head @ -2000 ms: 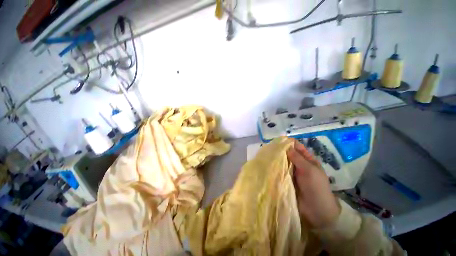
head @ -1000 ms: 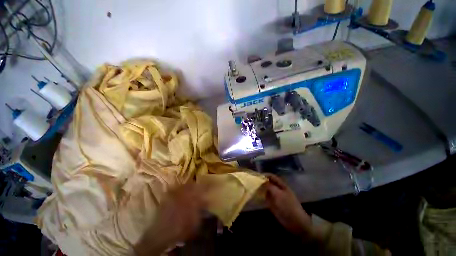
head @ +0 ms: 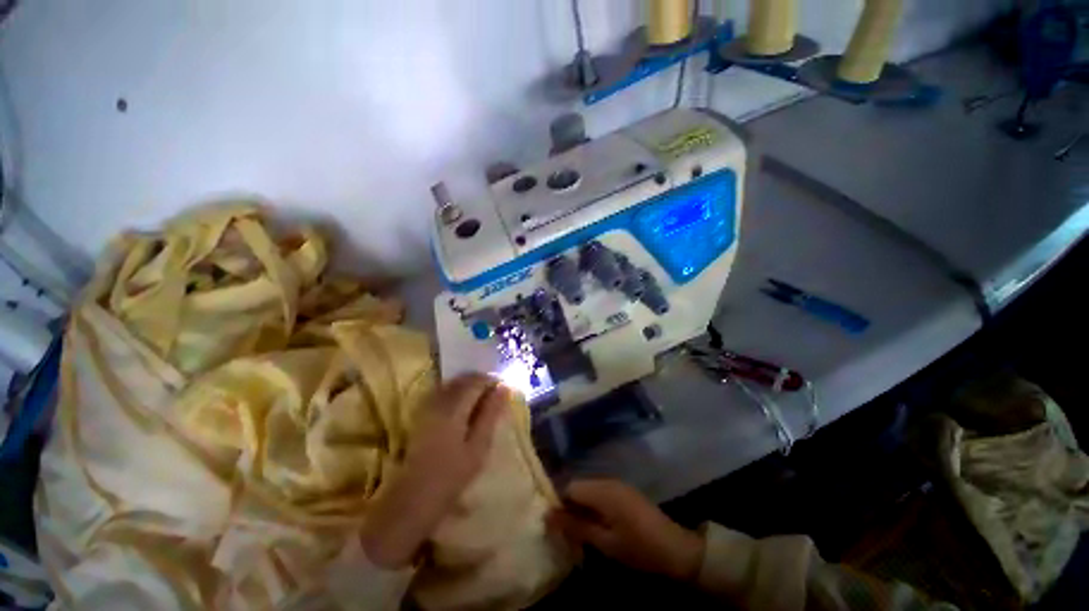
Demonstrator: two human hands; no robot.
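Note:
The pale yellow garment piece [head: 496, 513] lies in front of the overlock machine [head: 597, 251], its upper edge at the lit presser foot area [head: 521, 370]. My left hand [head: 444, 460] is on the cloth close to the presser foot, fingertips gripping near the edge. My right hand [head: 615, 525] holds the cloth's right edge lower down, near the table's front edge. The large heap of yellow cloth [head: 239, 394] lies left of the machine and joins the piece. Cloth and glare hide the needle.
Blue-handled snips [head: 814, 306] and a red-handled tool [head: 752, 368] with loose pale threads lie right of the machine. Yellow thread cones [head: 774, 26] stand behind. A cream bundle [head: 1021, 477] is low at right. A blue machine part [head: 1046, 54] shows at far right.
My left hand has moved up to the presser foot with the cloth edge. My right hand holds the edge below it. The view has shifted right.

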